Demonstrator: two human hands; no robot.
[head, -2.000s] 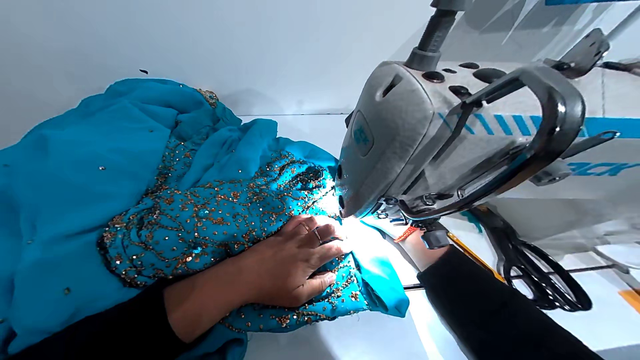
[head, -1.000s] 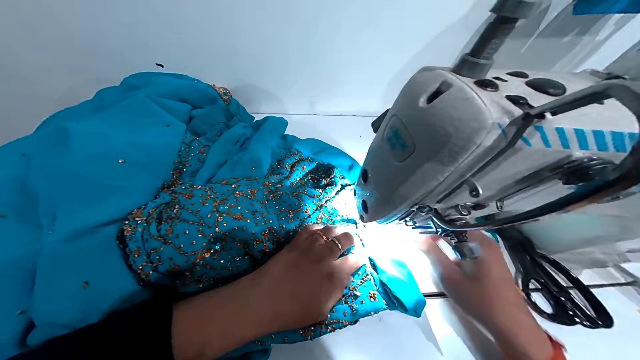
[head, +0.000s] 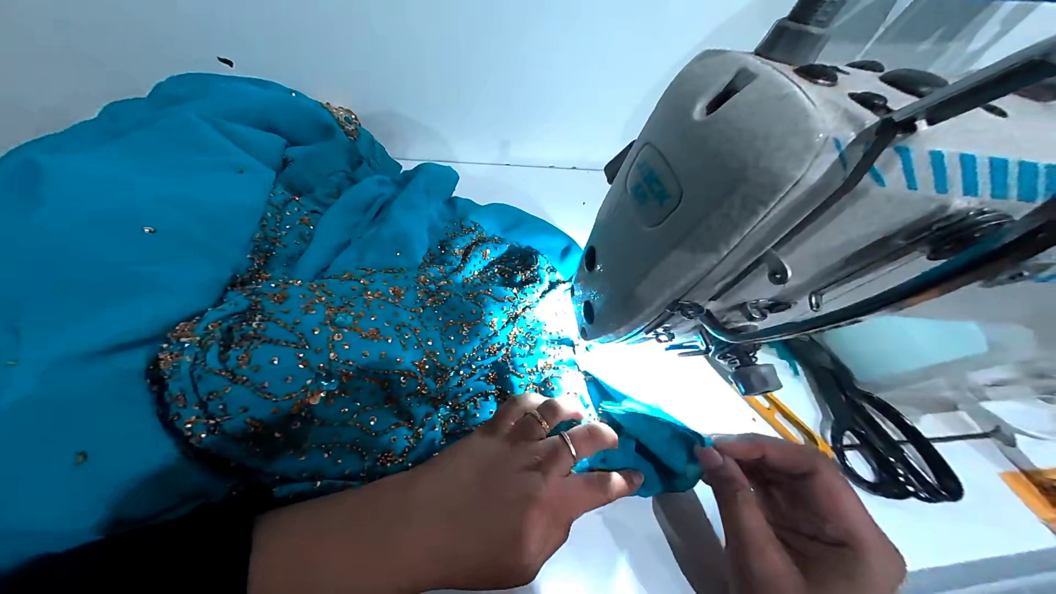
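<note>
A turquoise fabric garment [head: 124,289] with gold and copper beadwork lies across the left and middle, its beaded part reaching the lit needle area of a Jack sewing machine [head: 726,181]. The needle and presser foot are lost in glare. My left hand [head: 536,487], wearing two rings, rests palm down on the beaded fabric just below the machine head, fingers bent over its edge. Between thumb and fingertips, my right hand [head: 784,503] pinches the plain turquoise edge at lower right of the lit area.
Black-handled scissors [head: 891,445] lie right of the needle area, beside a yellow-handled tool [head: 784,421]. An orange item [head: 1031,495] is at the right edge. A small dark scrap [head: 225,62] lies at the upper left on the white table [head: 495,74].
My right hand, beneath the machine head earlier, has come down toward the front and now pinches the fabric edge. My left hand stays on the beaded fabric.
</note>
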